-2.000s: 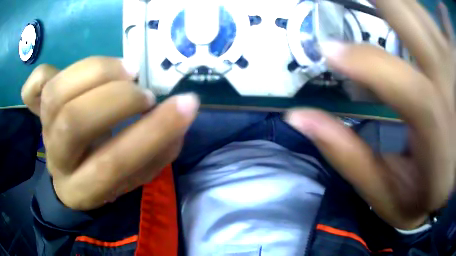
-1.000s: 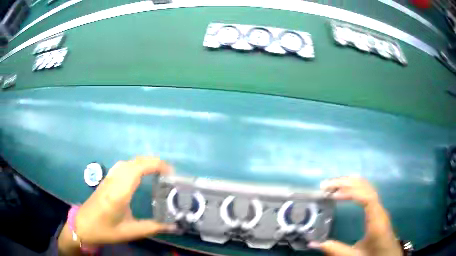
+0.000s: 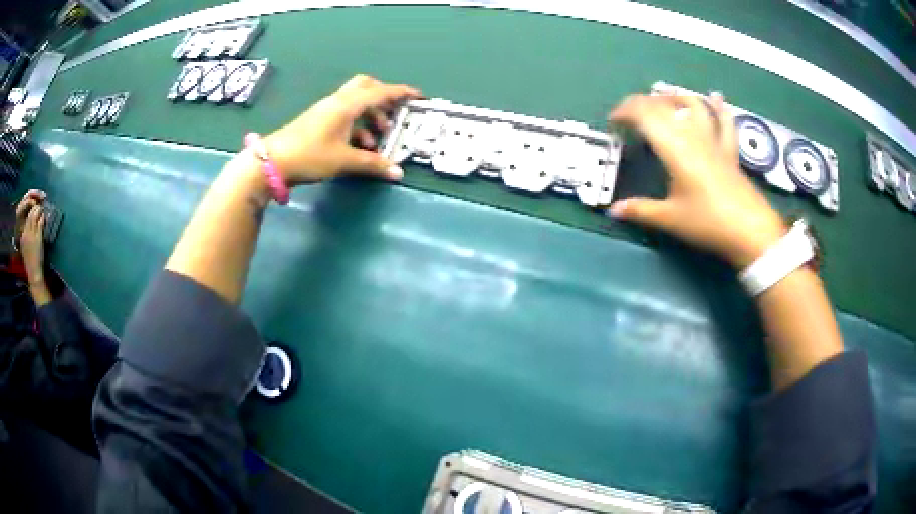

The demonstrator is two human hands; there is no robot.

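Observation:
A long silver-grey metal plate (image 3: 507,151) with a raised straight rim, small dark holes and a notched lower edge is on or just over the green belt. No dark rings show on it. My left hand (image 3: 336,131) grips its left end between thumb and fingers. My right hand (image 3: 688,166) has its thumb at the lower right corner and its fingers at the upper right. A second plate (image 3: 593,498) lies at the bench's front, cut off by the picture's bottom, with one pale-ringed round unit (image 3: 488,499) showing.
A loose black-rimmed disc (image 3: 274,371) lies on the blue-green bench (image 3: 452,331). A triple plate with dark rings (image 3: 788,151) is on the belt behind my right hand; others (image 3: 219,80) stand further left and at the far right. Another person's hands (image 3: 32,226) show at the left edge.
My hands have moved forward from the ringed plate near the bench's front to a plate at the belt. A ringed plate now lies at the bottom. The view has shifted.

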